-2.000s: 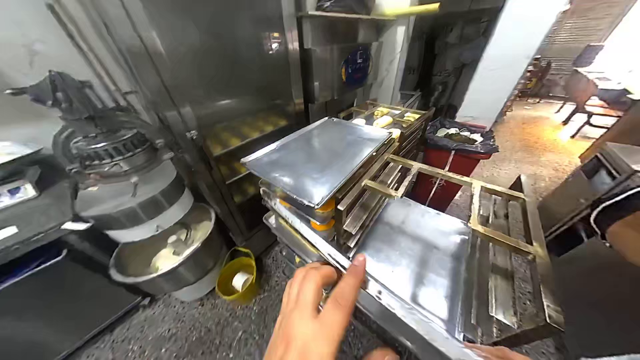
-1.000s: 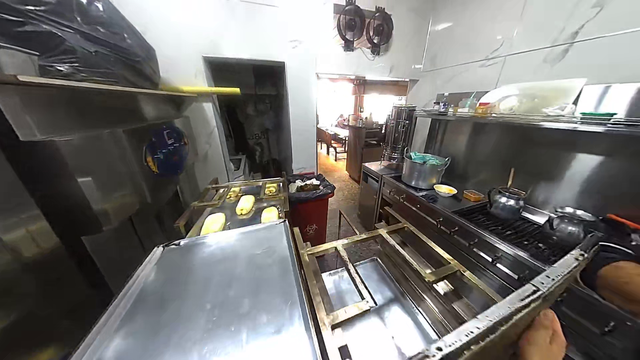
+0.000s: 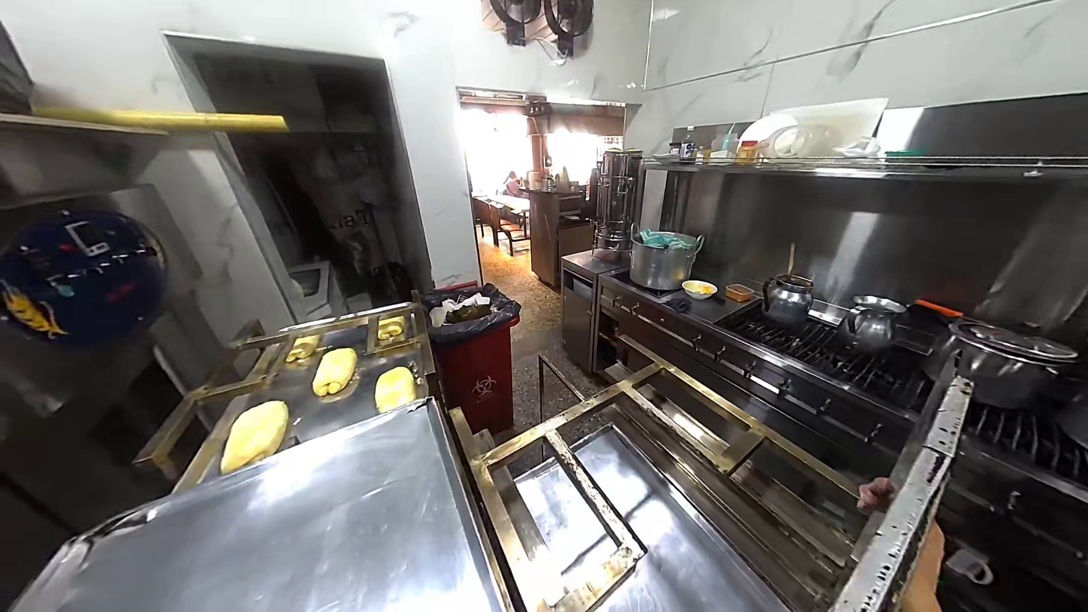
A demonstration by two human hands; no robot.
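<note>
My right hand (image 3: 926, 565) is at the lower right, shut on a worn metal tray (image 3: 914, 501). The tray is seen nearly edge-on, and it hides much of the hand; fingertips show on its left side. My left hand is not in view. Left of the held tray stands a brass-coloured metal rack frame (image 3: 595, 404), with a flat metal tray (image 3: 671, 544) lower inside it. A bare metal sheet tray (image 3: 280, 527) lies at the lower left. Beyond it, yellow dough pieces (image 3: 255, 435) sit on another tray (image 3: 297, 408) in a second rack.
A red bin (image 3: 480, 387) with a black liner stands past the racks. Along the right runs a stove (image 3: 816, 357) with kettles (image 3: 788, 297), a covered pot (image 3: 1007, 365) and a large pot (image 3: 661, 262). A yellow tube (image 3: 161, 119) juts from a shelf at upper left.
The view has swung right and up towards the stove and doorway. My left hand, seen earlier over the trays, is out of view. The metal tray now appears raised at the right.
</note>
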